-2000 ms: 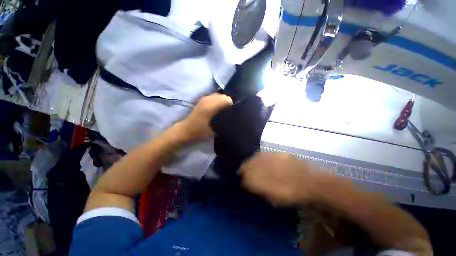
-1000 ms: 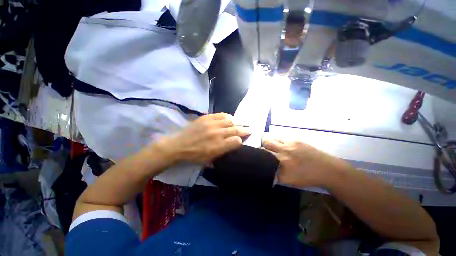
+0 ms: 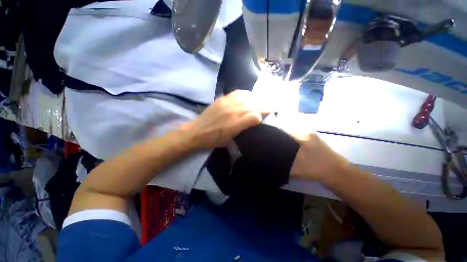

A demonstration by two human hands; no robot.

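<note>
A pale grey-white garment piece (image 3: 138, 66) with a black band across it lies left of the sewing machine head (image 3: 279, 30). My left hand (image 3: 228, 120) lies on the cloth just below the bright glare at the needle, fingers pressing it down. My right hand (image 3: 312, 158) holds the right edge of a black fabric panel (image 3: 266, 156), which bulges up between the hands and hangs over the table's front edge. The needle and presser foot are lost in the glare, and the right fingertips are partly hidden in glare and cloth.
An oval grey attachment (image 3: 197, 23) is left of the needle. A red-handled tool (image 3: 424, 111) and scissors (image 3: 453, 169) lie at the right. Dark cloth (image 3: 43, 46) is heaped at the left. A red crate (image 3: 157, 212) stands below the table.
Since one second ago, my left hand has moved slightly up towards the needle. My right hand has shifted slightly right with the black panel. The pale garment has slid a little left.
</note>
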